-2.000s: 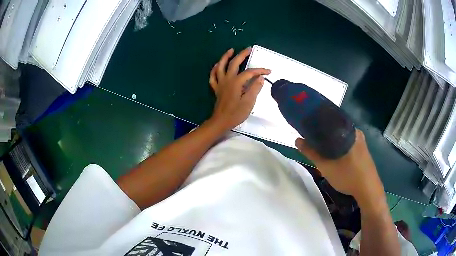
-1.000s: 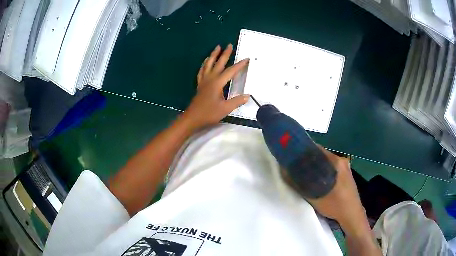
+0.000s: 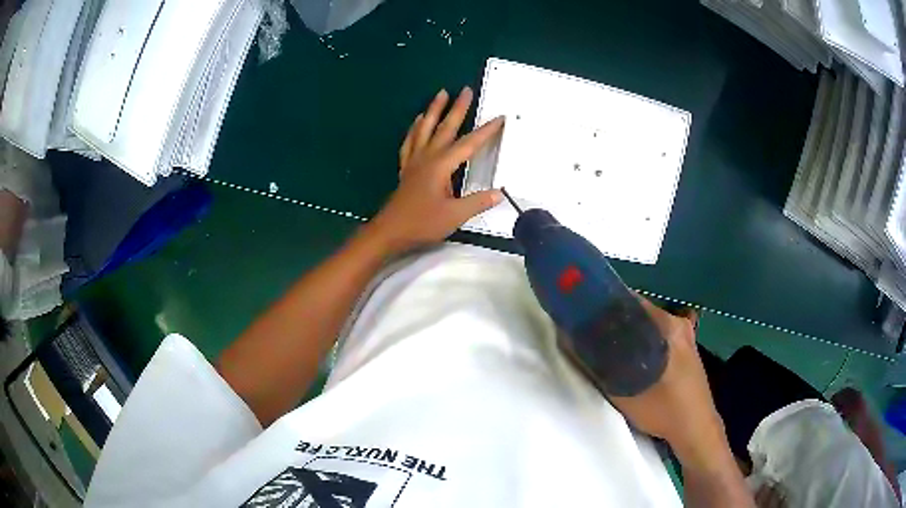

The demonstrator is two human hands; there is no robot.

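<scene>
A white panel [image 3: 621, 129] with rounded corners and several small dark points lies on the dark green bench top. My left hand [image 3: 437, 174] rests at its left edge, fingers spread, forefinger and thumb tips on the panel. My right hand [image 3: 661, 382] grips a dark blue-black cordless screwdriver [image 3: 586, 288] with a red spot. Its thin driver bit [image 3: 510, 200] points at the panel's lower left, right beside my left thumb tip. Whether a screw is under the bit is too small to tell.
Stacks of white panels stand at the upper left [image 3: 149, 89] and at the right [image 3: 844, 179]. Loose screws [image 3: 447, 38] lie beyond the panel, near a clear plastic bag [image 3: 333, 12]. A person's white sleeve [image 3: 820, 451] shows at the lower right, and part of another person at the left edge.
From two seconds ago, the driver and my left hand have moved from the panel's upper left to its lower left. The panel sits straighter. Over the last second almost nothing has moved.
</scene>
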